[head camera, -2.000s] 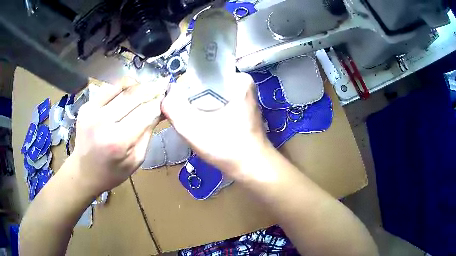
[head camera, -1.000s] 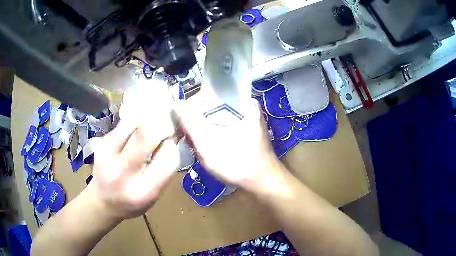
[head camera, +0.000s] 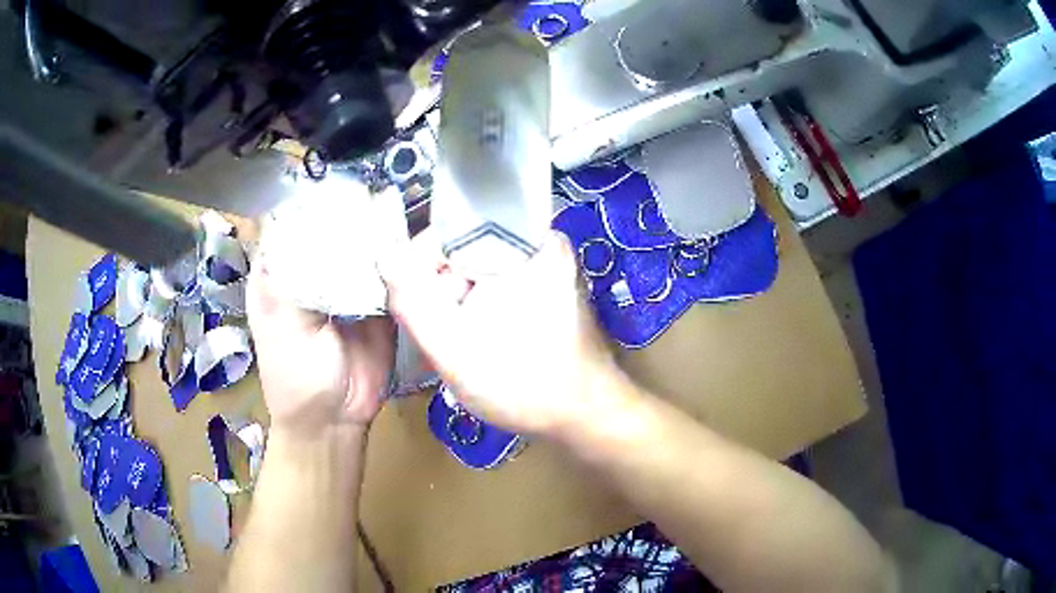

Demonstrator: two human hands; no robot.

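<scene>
A pale, overexposed workpiece (head camera: pixel 324 249) lies under the needle area of the sewing machine, its lower edge over my left palm. My left hand (head camera: pixel 319 359) is palm up beneath it and holds it. My right hand (head camera: pixel 510 336) is at the workpiece's right edge, beside the long cover plate (head camera: pixel 496 127) with the dark chevron. Glare hides the right fingertips, so whether they grip the piece cannot be told. The needle itself is hidden by the dark round fitting (head camera: pixel 347 116) and glare.
Blue panels with key rings (head camera: pixel 625 307) and a grey panel (head camera: pixel 698 180) lie at right. Another blue panel (head camera: pixel 473 434) lies below my right hand. Curled side bands (head camera: pixel 222 353) and small printed blue panels (head camera: pixel 127 469) are piled at left. Red-handled snips (head camera: pixel 825 162) lie on the machine base.
My left hand has turned from palm down to palm up under the workpiece, which now shows more fully. My right hand stays by the cover plate. More of the side bands at left is uncovered.
</scene>
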